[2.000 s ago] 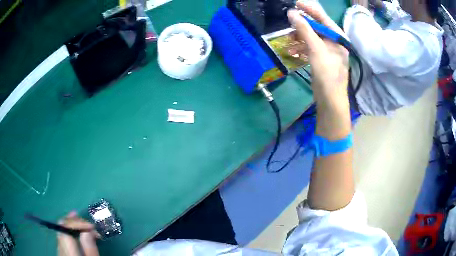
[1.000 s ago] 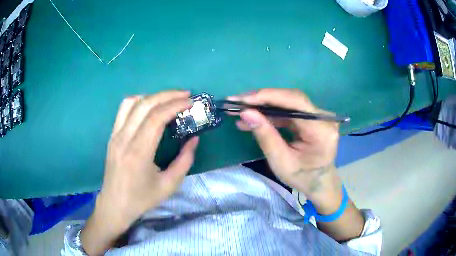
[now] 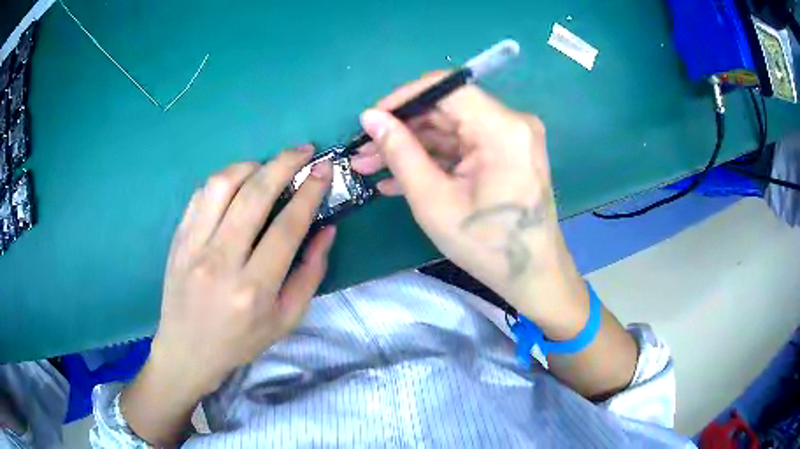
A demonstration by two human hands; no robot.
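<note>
A small black watch mainboard module (image 3: 340, 190) with a silver-white centre lies on the green mat in front of me. My left hand (image 3: 246, 250) holds it from the left, with fingertips over its top edge and centre and the thumb below it. My right hand (image 3: 478, 184), with a blue wrist strap, grips dark tweezers (image 3: 437, 95) with a pale flat rear end. The tweezers slant down to the module's upper right edge. Their tips are partly hidden by my fingers. Fingers of my right hand rest by the module's right side.
Rows of black modules (image 3: 16, 131) stand at the far left. A bent thin solder wire (image 3: 164, 107) lies on the green mat (image 3: 263, 53). A small white label (image 3: 573, 46) lies upper right, near the blue soldering station (image 3: 712, 39) and its black cable (image 3: 721, 149).
The soldering iron seen two seconds ago is out of the picture. My right hand has turned the tweezers steeper, rear end raised, tips at the module. My left fingers have moved further over the module.
</note>
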